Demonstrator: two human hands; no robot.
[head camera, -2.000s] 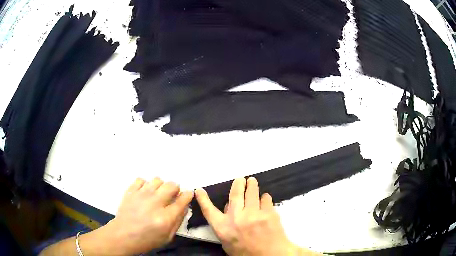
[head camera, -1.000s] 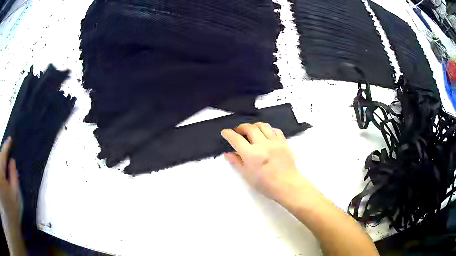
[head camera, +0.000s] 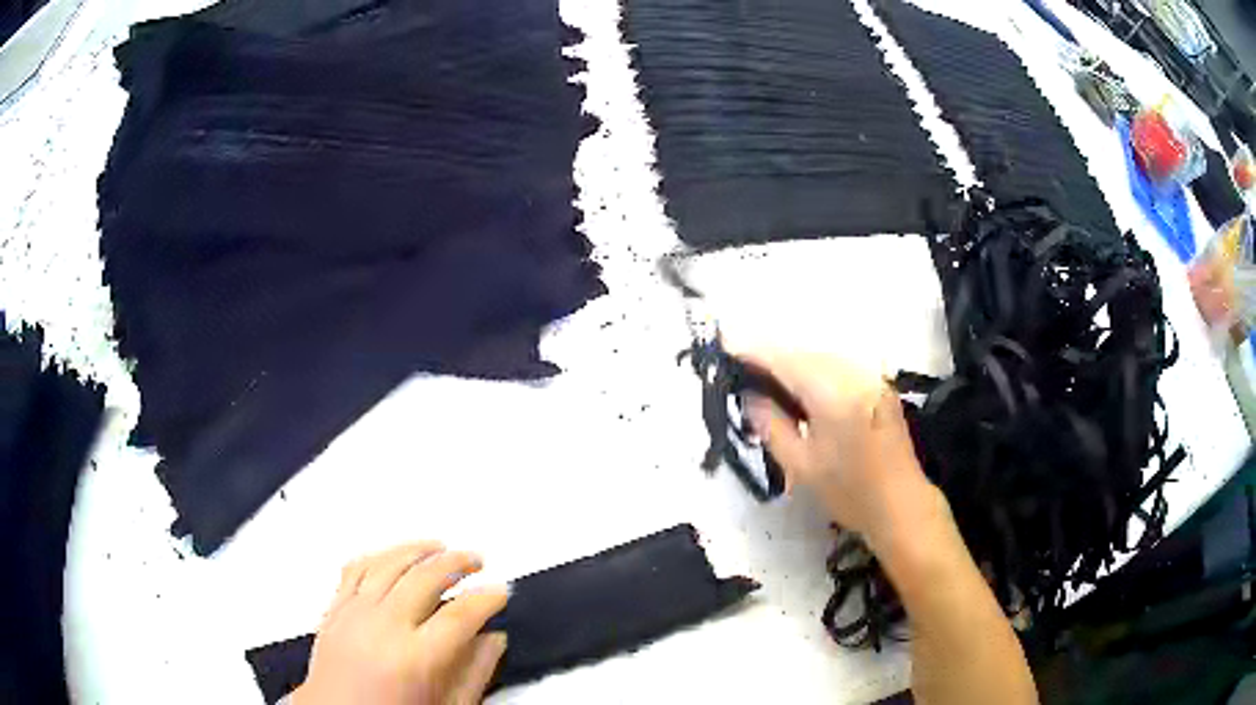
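A black fabric band (head camera: 606, 606) lies slightly slanted near the table's front edge. My left hand (head camera: 406, 627) rests on its left part, palm down, cut off by the bottom edge of the picture. My right hand (head camera: 833, 434) is closed around some narrow black strips (head camera: 716, 400), beside a large tangle of narrow strips (head camera: 1033, 400) on the right. Loops of the held strips hang out left of my fingers. Whether they still join the tangle is partly hidden by my hand.
A large uneven stack of black bands (head camera: 344, 207) lies beyond my hands. Ribbed black rows (head camera: 785, 124) lie at the back right. Another black bundle (head camera: 42, 510) is at the left edge. A blue sheet (head camera: 1157, 193) and plastic bags (head camera: 1223, 282) are at the far right.
The view has shifted right. The band under my right hand has come away from the centre stack to the near edge. My left hand has left the left bundle for it; my right hand has taken strips.
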